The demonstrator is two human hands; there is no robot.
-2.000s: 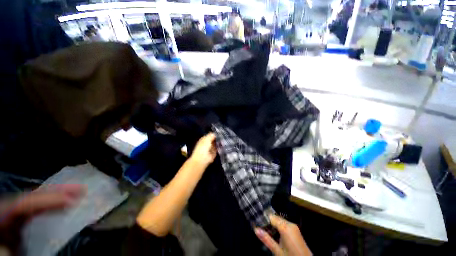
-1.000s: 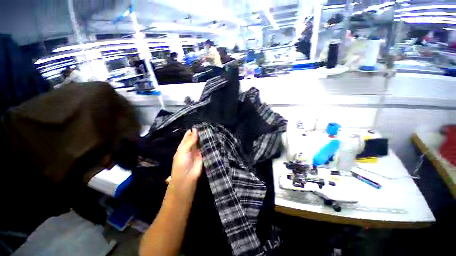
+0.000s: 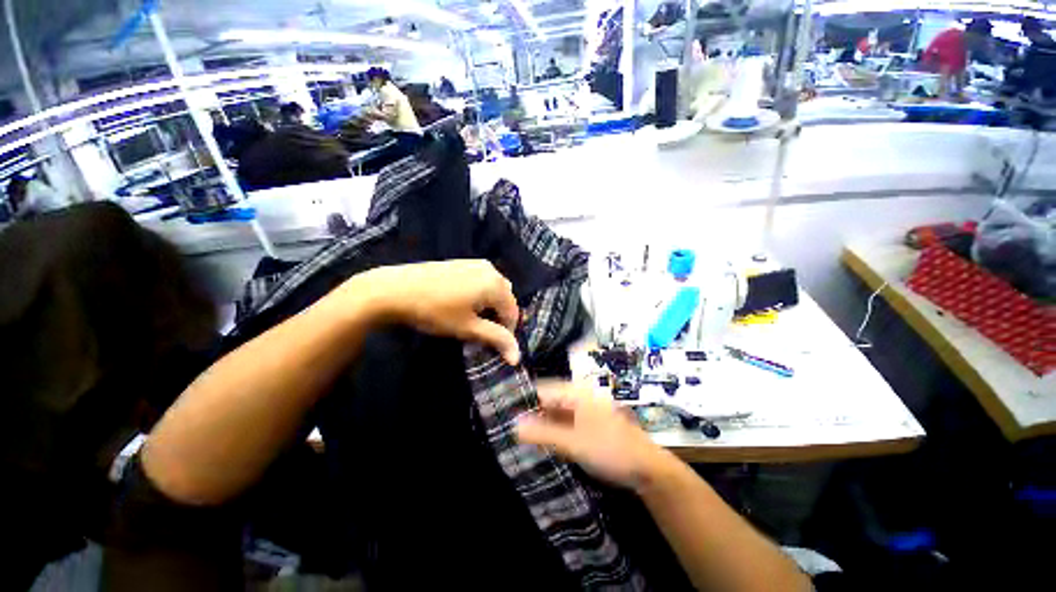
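A large black garment (image 3: 400, 451) hangs in front of me, left of the machine table. A black-and-white plaid band (image 3: 535, 474) runs down its front edge. My left hand (image 3: 463, 306) reaches across from the left and pinches the upper end of the band. My right hand (image 3: 585, 430) is at the band's right edge, blurred, with its fingers apart over the cloth; whether it grips is unclear. The white sewing machine (image 3: 706, 283), with a light-blue part (image 3: 674, 317), stands just right of the garment.
The white machine table (image 3: 811, 405) has a wooden edge and holds a blue stick-like tool (image 3: 760, 362). A second table (image 3: 984, 387) at the right holds red patterned material (image 3: 984, 312) and a clear plastic bag. A brown cloth bundle (image 3: 93, 301) is at the left. People work in the background.
The view has turned right, showing the second table. My left hand has moved right across the garment, its forearm now more level. My right hand has come back into view beside the band.
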